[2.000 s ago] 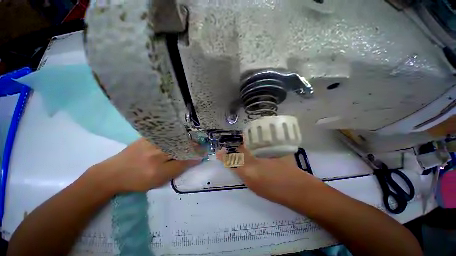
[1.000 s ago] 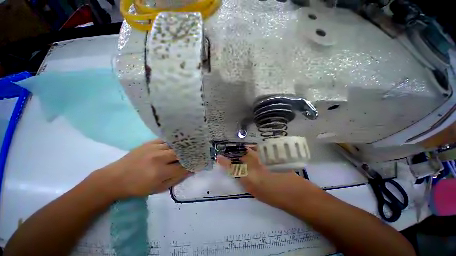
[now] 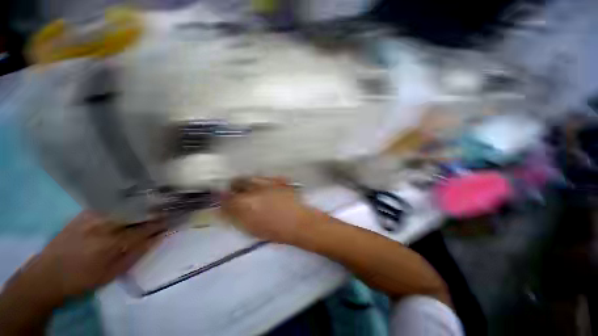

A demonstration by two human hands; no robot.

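Note:
The picture is strongly blurred. The off-white sewing machine [image 3: 262, 92] fills the upper middle, with its cream tension dial [image 3: 200, 170] above the foot area. My left hand [image 3: 98, 249] lies left of the foot area, fingers toward it; its grip is too blurred to tell. My right hand [image 3: 262, 207] is just right of the foot area, fingers bent; whether it holds anything is not clear. The sheer pale sea-green panel [image 3: 36, 177] lies at the left behind my left hand. Part of the sea-green ruffle strip [image 3: 75, 318] shows below my left hand.
Black-handled scissors [image 3: 388, 210] lie on the white table [image 3: 262, 289] right of my right hand. A bright pink pad [image 3: 473, 193] is beyond them, with blurred coloured items behind. Yellow loops [image 3: 85, 36] sit on the machine top. Sea-green fabric [image 3: 357, 308] shows below the table edge.
The view has swung to the right, so the machine and hands appear further left and more of the right side shows. My right hand now sits further right of the foot.

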